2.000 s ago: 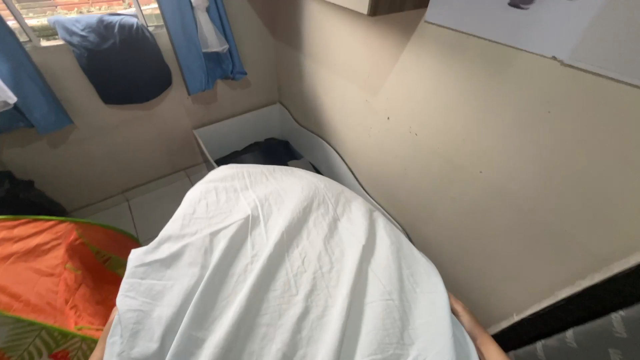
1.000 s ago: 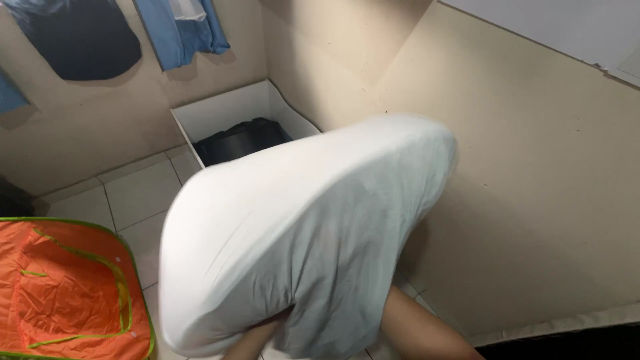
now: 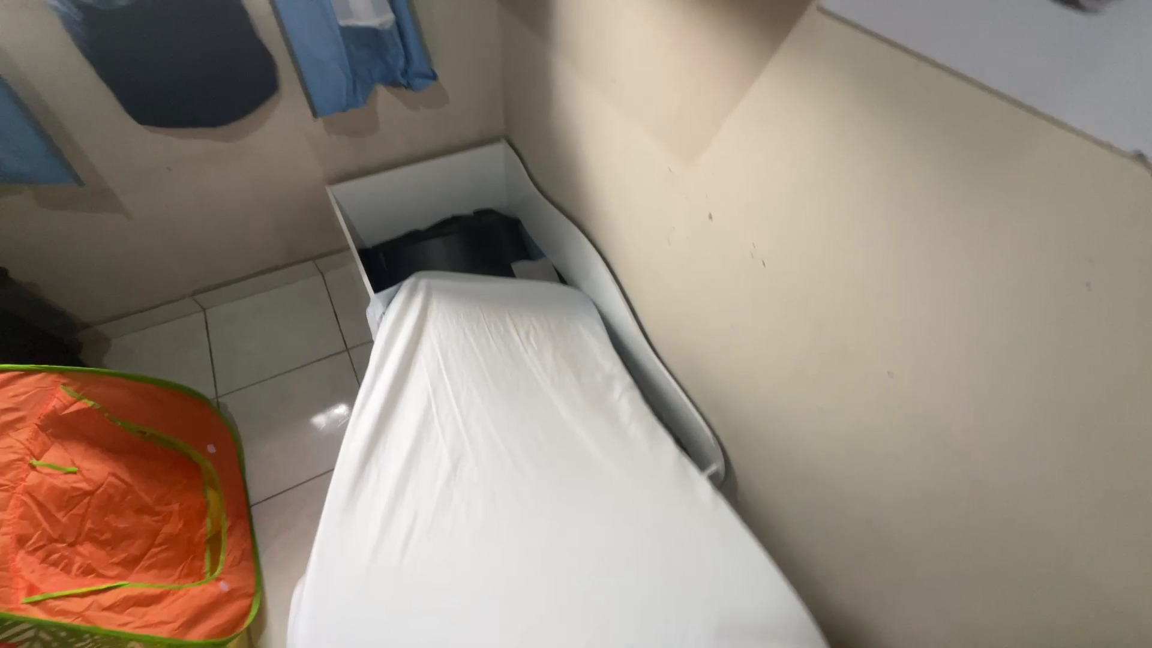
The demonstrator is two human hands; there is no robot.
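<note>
A large white cloth, which looks like a bed sheet (image 3: pixel 513 468), spreads from the bottom edge up to the white bed frame (image 3: pixel 621 306) in the corner. Its far end lies over the frame's near part, with creases running lengthwise. What lies under the cloth is hidden. Beyond its far edge, a dark object (image 3: pixel 450 247) sits inside the frame, with a small grey piece beside it. Neither my left hand nor my right hand is in view.
An orange fabric item with green edging (image 3: pixel 117 504) stands at the lower left on the tiled floor (image 3: pixel 279 333). Blue curtains (image 3: pixel 360 63) and a dark cloth (image 3: pixel 180 63) hang at the far wall. The beige wall (image 3: pixel 900 360) runs along the right.
The white cloth, bunched and raised over my forearms a second ago, now stretches out lengthwise toward the bed frame. My forearms have gone out of view.
</note>
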